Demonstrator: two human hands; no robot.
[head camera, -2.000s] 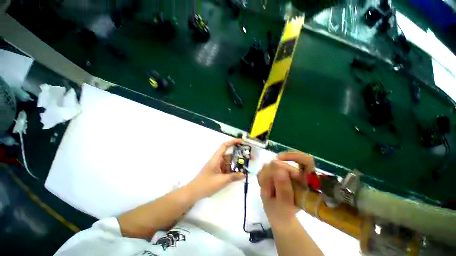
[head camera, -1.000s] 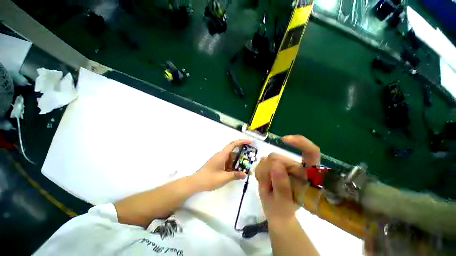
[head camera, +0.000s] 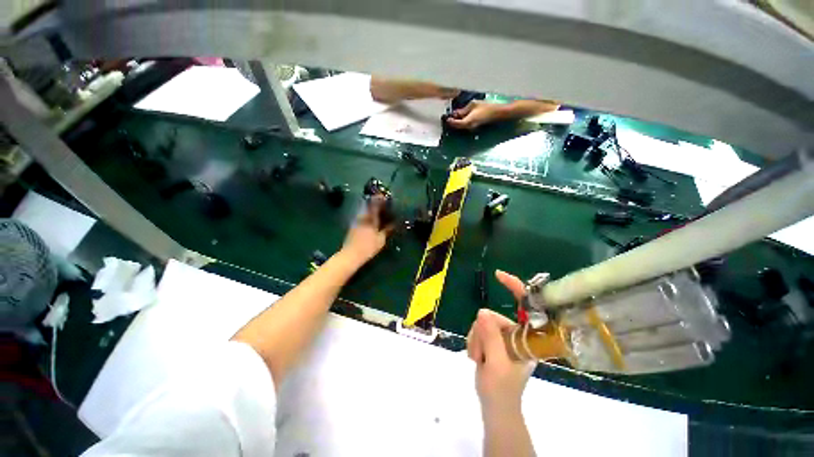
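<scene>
My left hand (head camera: 366, 234) is stretched over the green surface (head camera: 571, 241), left of the striped bar. It is blurred, with its fingers at a small black adapter with a yellow part (head camera: 377, 189); I cannot tell whether they grip it. My right hand (head camera: 502, 348) is shut on the amber grip of the glue gun (head camera: 625, 326), above the front edge, with the gun's clear cylinder pointing right. Another open adapter (head camera: 495, 205) lies right of the bar, with a thin black cable below it.
A yellow and black striped bar (head camera: 439, 250) crosses the green surface. A white sheet (head camera: 357, 393) lies in front. Crumpled tissue (head camera: 122, 287) and a fan (head camera: 25, 272) are at left. Another person's hands (head camera: 473, 113) work across the line. A grey frame (head camera: 402, 49) passes overhead.
The view has lifted. My left hand has left the white sheet and reached forward over the green surface; the adapter it held is out of it. The gun's clear cylinder now shows.
</scene>
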